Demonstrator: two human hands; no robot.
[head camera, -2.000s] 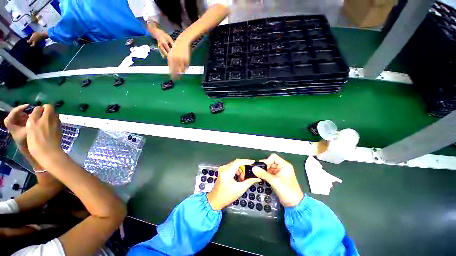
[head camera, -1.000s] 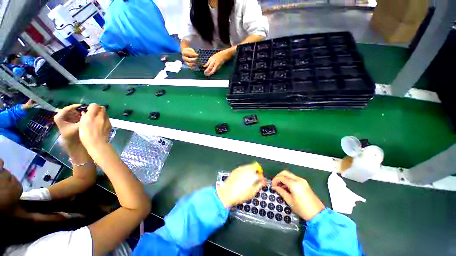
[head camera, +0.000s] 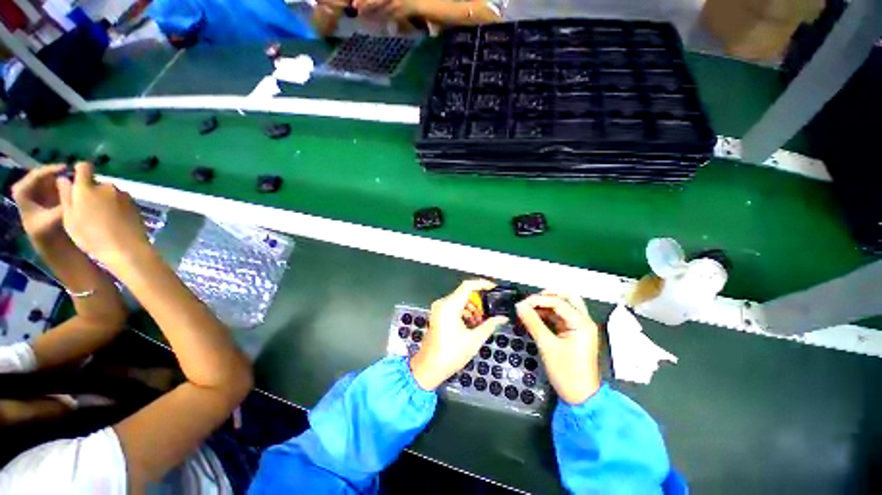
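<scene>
My left hand holds a black device housing by its left side, above the clear tray. A yellow finger covering shows on that hand. My right hand is at the housing's right side with thumb and fingertips together; whether a small part is between them cannot be told. The clear tray of black round parts lies under both hands on the dark green bench, and the hands hide part of its upper area.
Black housings lie spaced on the green belt. Stacked black trays stand across it. White dispensing cups and a white wipe are at the right. A neighbour's arms and clear packaging are at the left.
One second ago my left hand was lower and blurred over the tray; now it holds up a black housing, with my right hand beside it. The whole view has shifted; fewer housings lie near the stacked trays.
</scene>
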